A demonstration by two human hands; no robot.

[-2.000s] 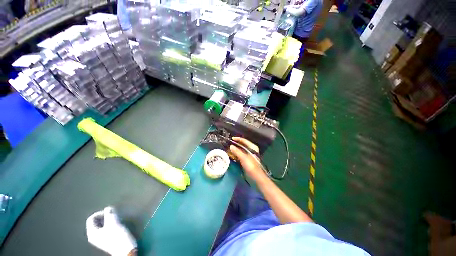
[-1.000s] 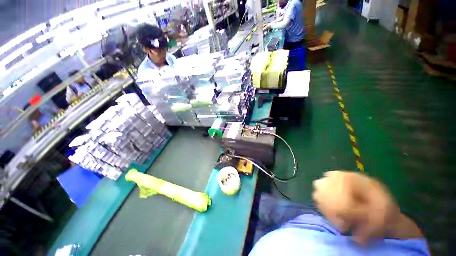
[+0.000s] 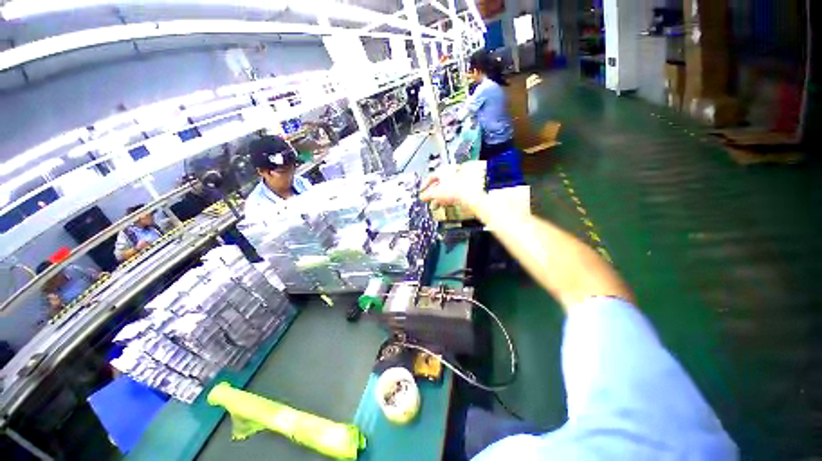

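Note:
My right hand [image 3: 448, 194] reaches far forward to the right end of the large stack of silver metal housings [image 3: 338, 236]. Its fingers are small and bright, and I cannot tell if they grip anything. My left hand is out of the picture. The yellow-green roll [image 3: 287, 421] lies across the belt at the bottom. The white round dish [image 3: 397, 396] with small bits sits on the teal mat. Beyond it are the yellow-brown sponge [image 3: 427, 365] and the dark solder feeder [image 3: 431, 317] with the green-rimmed solder spool [image 3: 372, 295].
A second silver stack [image 3: 204, 326] stands at the left beside a blue panel [image 3: 135, 412]. A person in a cap [image 3: 278, 177] is behind the large stack. Another person [image 3: 491, 110] stands farther down the line. A cable [image 3: 513, 348] loops off the bench's right edge.
The view has tilted up. My right hand has moved from the iron's place beside the dish, past my body, out to the large stack. My left hand has left the picture.

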